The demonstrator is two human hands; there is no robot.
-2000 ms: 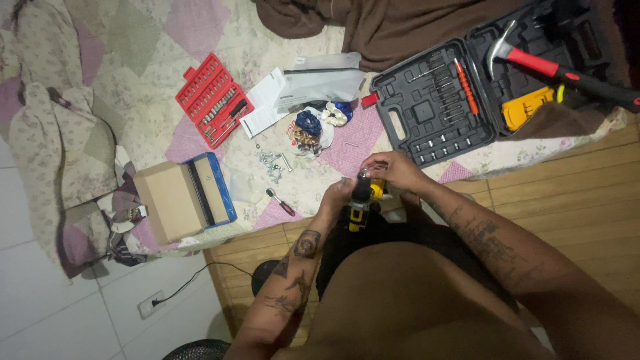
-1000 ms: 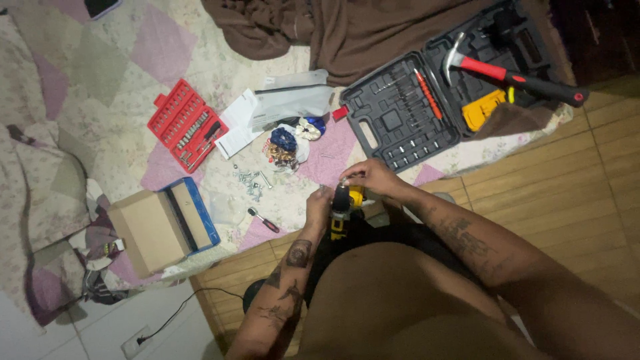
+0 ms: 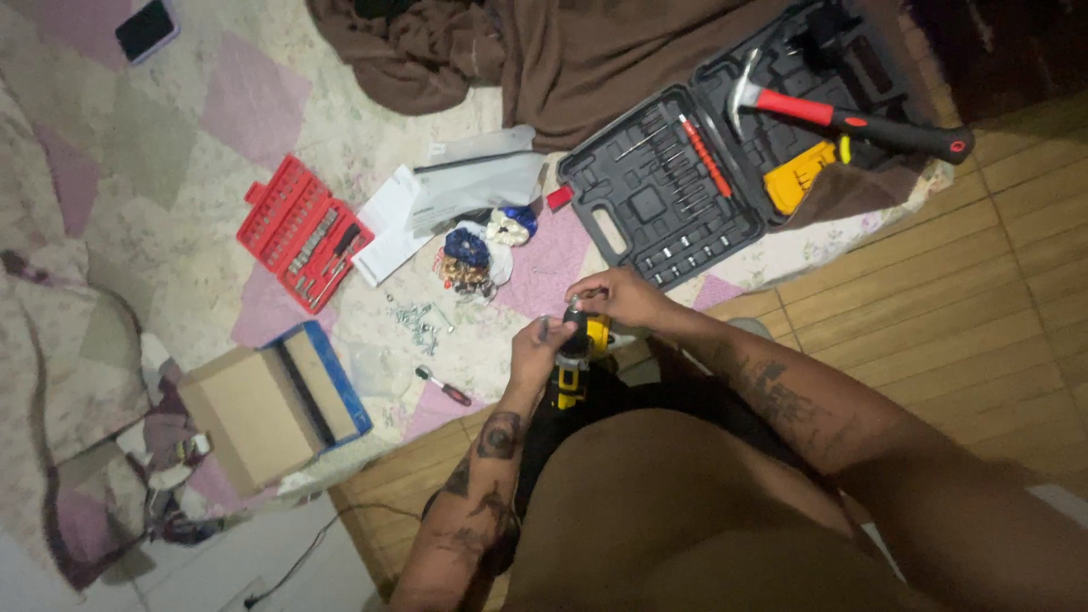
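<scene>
A yellow and black cordless drill stands with its chuck pointing away from my body, near the bed's edge. My left hand is at the left side of the black chuck, fingers against it. At the chuck's tip, the fingers of my right hand pinch a small metal piece, too small to name. Left of my hands lie a pile of loose screws and bolts and a ratchet handle. Beyond them is a red socket set case.
An unfolded black tool case holds bits, with a claw hammer across its far half. Hair scrunchies, a plastic pouch and paper lie mid-bed. A cardboard box, a phone and a brown blanket surround them.
The view has shifted, bringing the phone fully into sight. Both hands stay at the drill's chuck, with only small finger movements.
</scene>
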